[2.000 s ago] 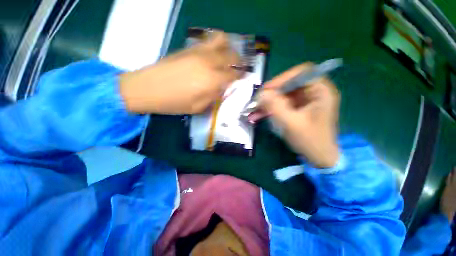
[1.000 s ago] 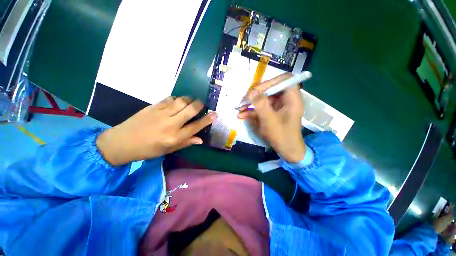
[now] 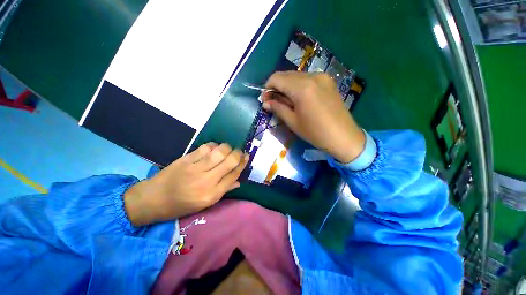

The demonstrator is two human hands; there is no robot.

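Note:
An opened tablet unit (image 3: 271, 151) lies tilted in front of me, with a silver-white back plate, an orange ribbon (image 3: 277, 164) and a circuit board at its far end. My right hand (image 3: 316, 109) is over the middle of the tablet and grips tweezers (image 3: 254, 87), whose tips point left past the tablet's left edge. Something small and pale is at the fingertips; I cannot tell what. My left hand (image 3: 193, 180) lies at the tablet's lower left edge, fingertips touching the edge, holding nothing that I can see.
A large white liner sheet (image 3: 179, 52) with a black block (image 3: 135, 124) at its near end lies at left. A wrist strap (image 3: 364, 154) is on my right wrist. Another open tablet (image 3: 448, 124) lies at right beside a metal rail (image 3: 474, 75). The green mat is underneath.
My right hand has moved up and left from the back plate to the tablet's left edge, and the tweezers now point left. The view has shifted and turned. My left hand stays by the tablet's edge.

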